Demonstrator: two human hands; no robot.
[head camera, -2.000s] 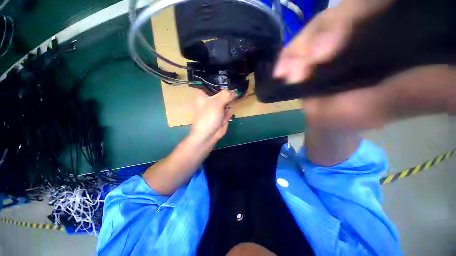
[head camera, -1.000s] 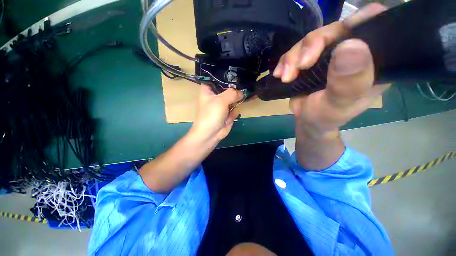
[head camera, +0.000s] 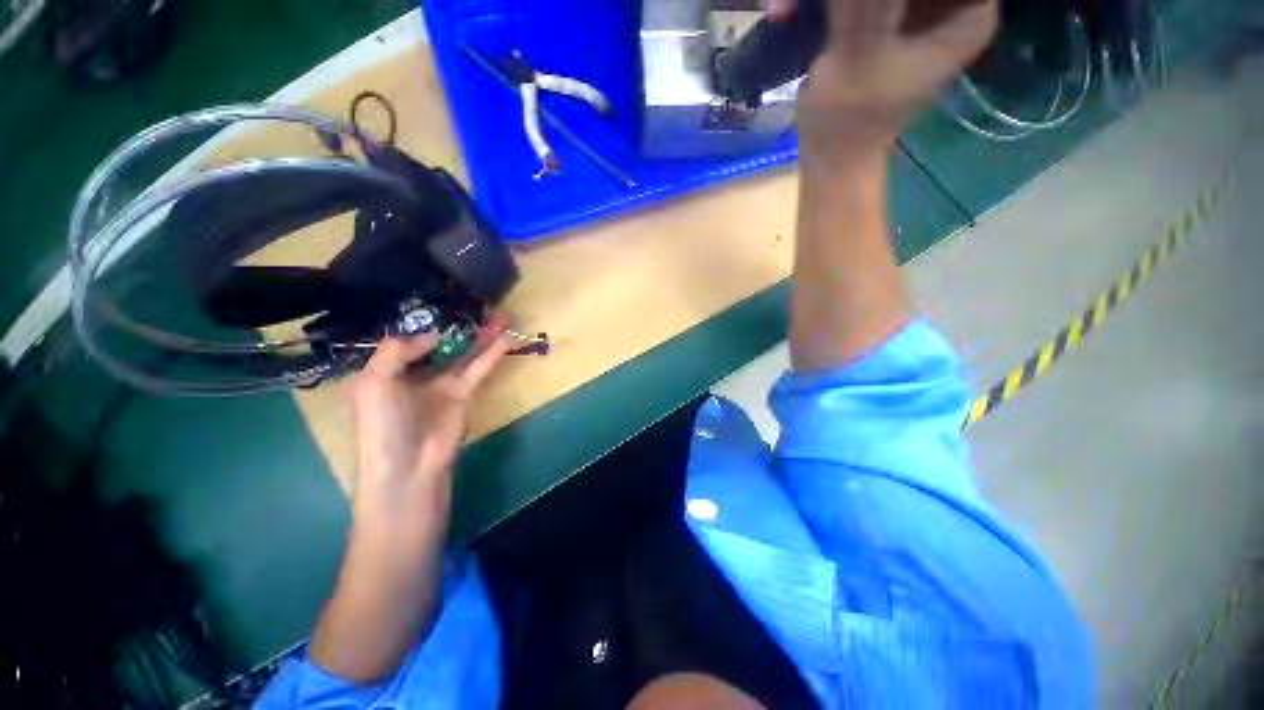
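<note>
The headset's silver-grey hoops (head camera: 104, 298) and black cups (head camera: 444, 250) lie on the tan work mat (head camera: 652, 284). My left hand (head camera: 402, 402) holds the open ear cup, fingers at the small green circuit board (head camera: 452, 344) and thin wires. A small dark connector (head camera: 538, 344) sticks out past my fingertips. My right hand (head camera: 908, 49), cut off by the top edge, grips the black electric screwdriver (head camera: 769, 58). Its narrow end is at the silver screw feeder (head camera: 693, 83); the exact tip contact is unclear.
The blue tray (head camera: 555, 215) holds the screw feeder and white-handled cutters or pliers (head camera: 534, 111). A dark cable pile (head camera: 97, 596) lies at lower left on the green bench (head camera: 610, 409). Clear loops of another frame (head camera: 1033, 125) lie at upper right. Yellow-black tape (head camera: 1067, 326) marks the floor.
The view has turned right. My right hand has moved the screwdriver away from the ear cup to the screw feeder. My left hand stays at the ear cup. The blue tray shows more fully.
</note>
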